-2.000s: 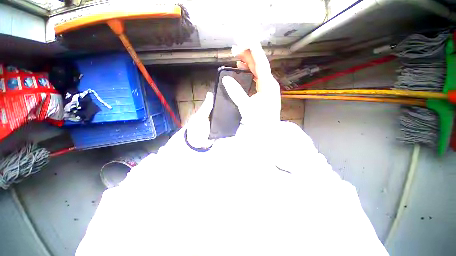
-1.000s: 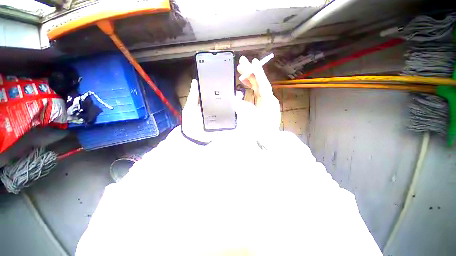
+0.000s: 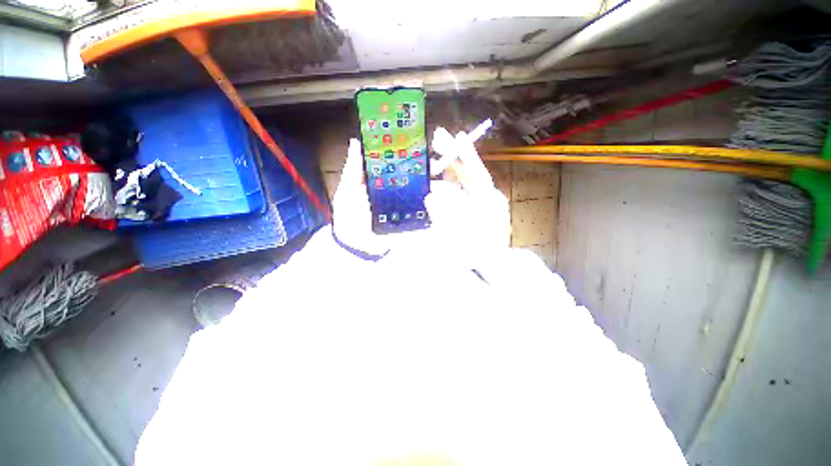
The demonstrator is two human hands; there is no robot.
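A smartphone (image 3: 394,168) stands upright in my left hand (image 3: 351,205), its screen lit with rows of coloured icons on green and blue. My left hand is overexposed; it grips the phone's left side and lower part. My right hand (image 3: 474,187) is beside the phone's lower right side, also washed out. A white cigarette (image 3: 476,132) sticks up and to the right from between its fingers. Where my right thumb ends against the phone is hard to tell. The white coat (image 3: 410,355) fills the lower picture.
Blue crates (image 3: 196,164) and a red printed bag (image 3: 46,196) are at the left. An orange broom (image 3: 196,35) leans across them. A mop head (image 3: 50,305) and a bucket (image 3: 214,302) lie lower left. Yellow poles (image 3: 638,153) and grey mops (image 3: 779,100) are at the right.
The dark phone was first tilted under my right fingers; it then stood upright with a pale grey screen. Now coloured icons show. My right hand has moved off the screen to the phone's right side.
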